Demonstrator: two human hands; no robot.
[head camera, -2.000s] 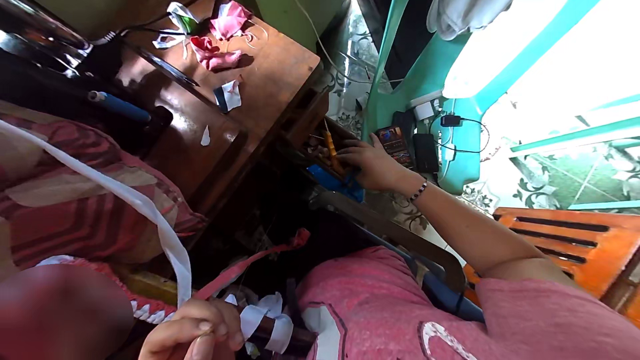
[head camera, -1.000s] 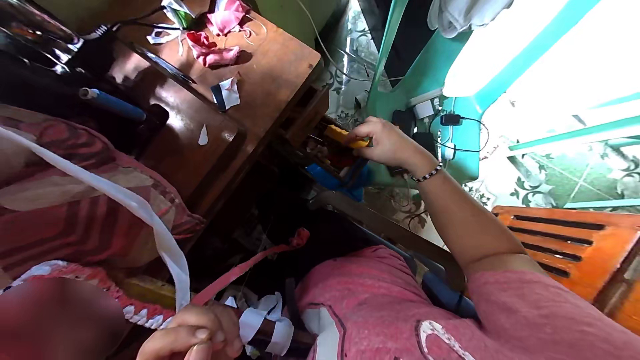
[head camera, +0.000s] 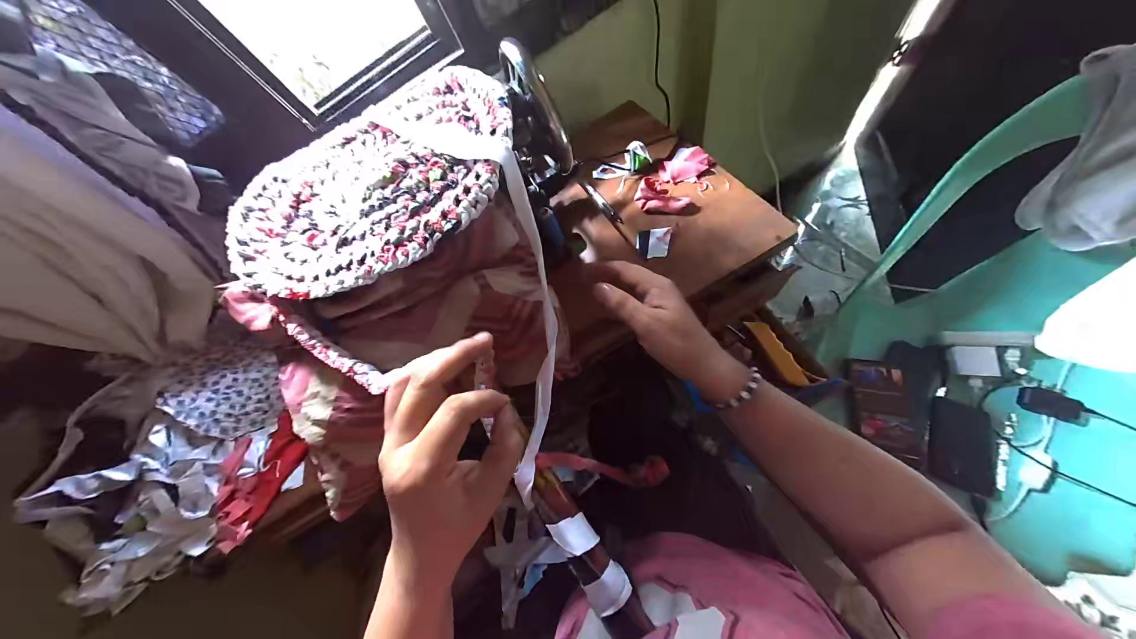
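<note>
My left hand (head camera: 448, 444) is raised with curled fingers around the end of a red-and-white braided fabric cord (head camera: 333, 351). This cord runs left below a round crocheted rag mat (head camera: 373, 195), which leans on striped cloth. A long white fabric strip (head camera: 543, 293) hangs from the mat past my left fingers to a dark rod wrapped with white pieces (head camera: 577, 537). My right hand (head camera: 661, 319) is over the wooden table's near edge, fingers apart, with nothing visible in it. Its fingertips are near the dark base of a sewing machine (head camera: 537, 115), partly hidden by the mat.
Pink scraps (head camera: 683, 169) and a small dark-and-white scrap (head camera: 655, 242) lie on the wooden table (head camera: 728, 231). A yellow object (head camera: 781, 351) sits in an open drawer below. Fabric strips (head camera: 169, 488) pile at left. A teal plastic chair (head camera: 1003, 293) holds chargers and cables.
My right hand has left the open drawer, where it held a yellow object, and is now over the table edge. The view has swung widely, bringing the round mat into sight.
</note>
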